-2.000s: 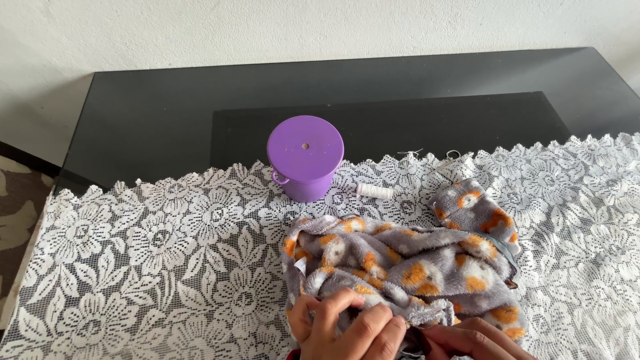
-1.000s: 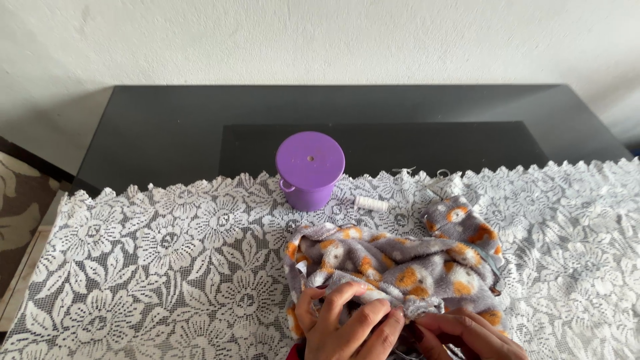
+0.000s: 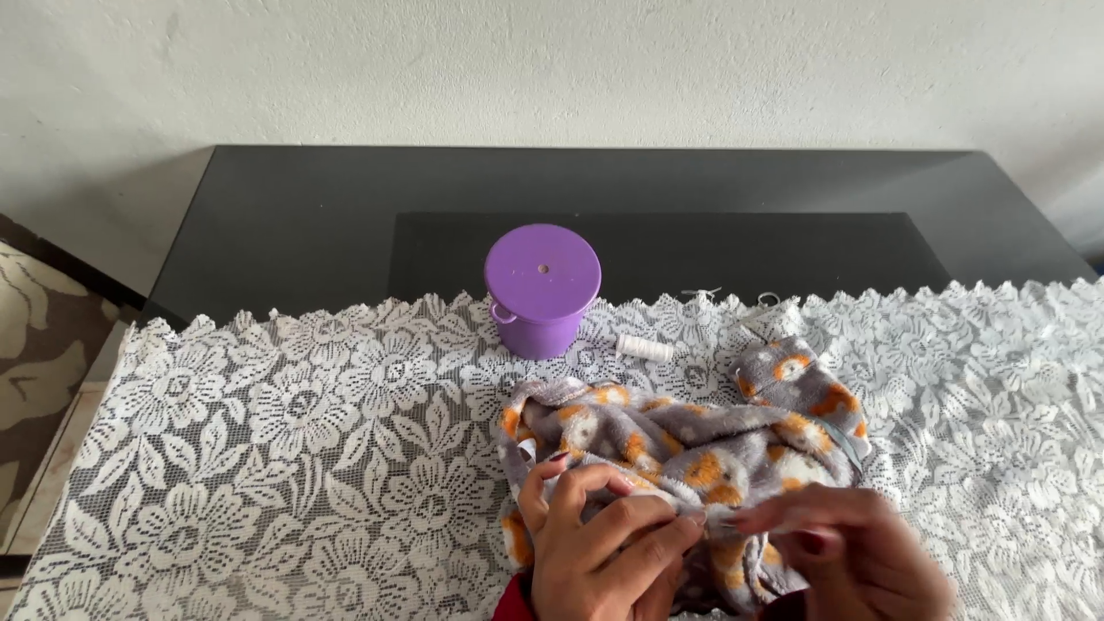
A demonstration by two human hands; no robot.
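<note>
A grey fleece garment (image 3: 707, 448) with an orange and white print lies bunched at the lower centre. My left hand (image 3: 604, 535) grips a fold of it, thumb hidden beneath. Just right of that fold is my right hand (image 3: 845, 543), blurred, thumb and forefinger brought near each other; whether a needle or thread is between them cannot be told. Beyond the garment stands a purple lidded plastic container (image 3: 542, 289). A spool of white thread (image 3: 644, 348) lies on its side to the container's right. What looks like small scissors (image 3: 768, 302), partly hard to make out, rests behind the garment.
A white lace tablecloth (image 3: 302, 414) covers the near part of a black glass-topped table (image 3: 302, 198). A thread scrap (image 3: 703, 293) lies at the lace's back edge. The wall (image 3: 552, 69) stands behind the table, and a patterned rug (image 3: 43, 345) shows at the left.
My right hand has lifted and drawn a little away from the left, which still holds the cloth. The view has shifted somewhat.
</note>
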